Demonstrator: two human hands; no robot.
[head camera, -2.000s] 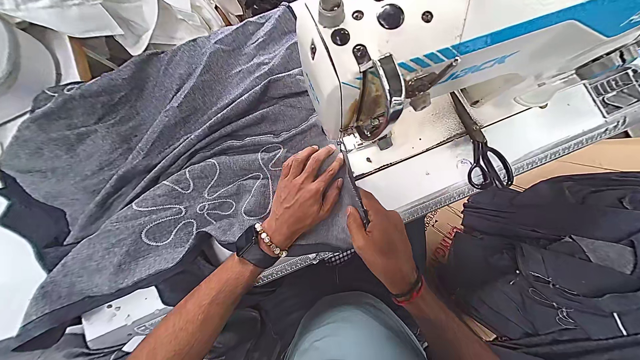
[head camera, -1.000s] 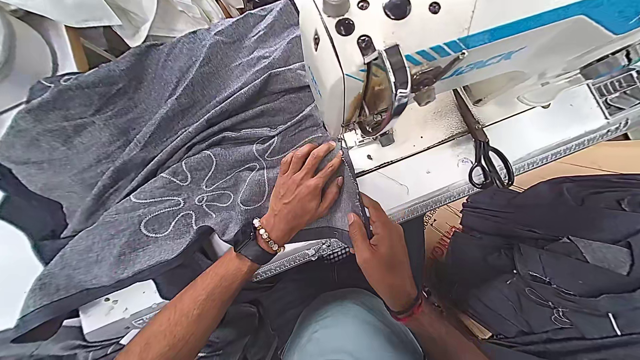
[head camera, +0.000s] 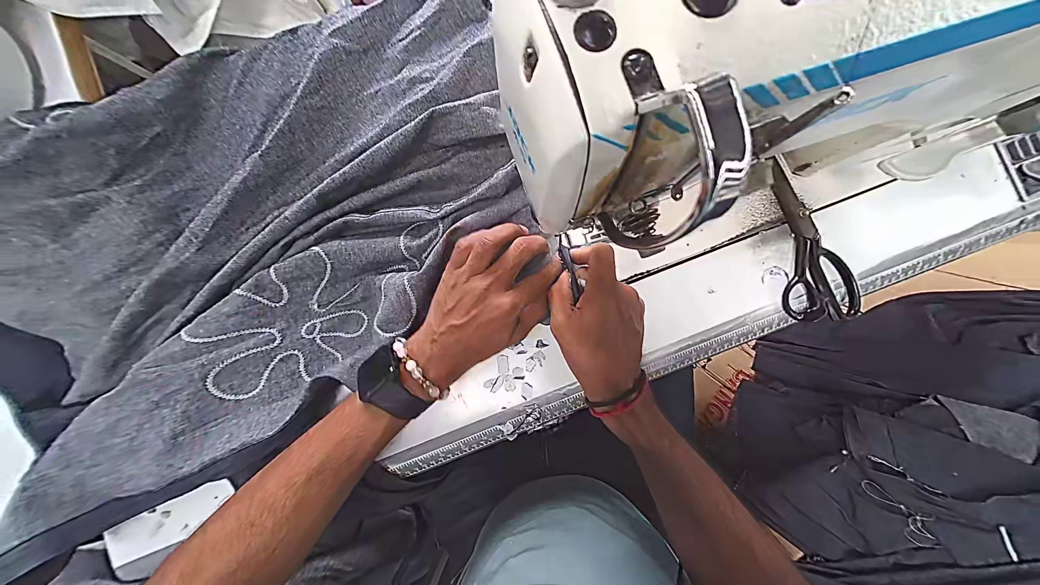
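Grey knit fabric with white stitched flower outlines spreads over the left side, its edge running under the head of a white and blue sewing machine. My left hand, with a watch and a beaded bracelet at the wrist, grips the bunched fabric just in front of the needle area. Close beside it, my right hand pinches the dark edge of the fabric between thumb and fingers at the presser foot. The needle itself cannot be made out.
Black-handled scissors lie on the machine bed, right of my hands. Small fabric scraps lie near the bed's front edge, along a measuring tape. A dark garment pile is at the lower right, and a white box at the lower left.
My right hand has moved up to the presser foot, next to my left hand. The fabric under my left hand is now bunched, and scraps on the bed have come into sight.
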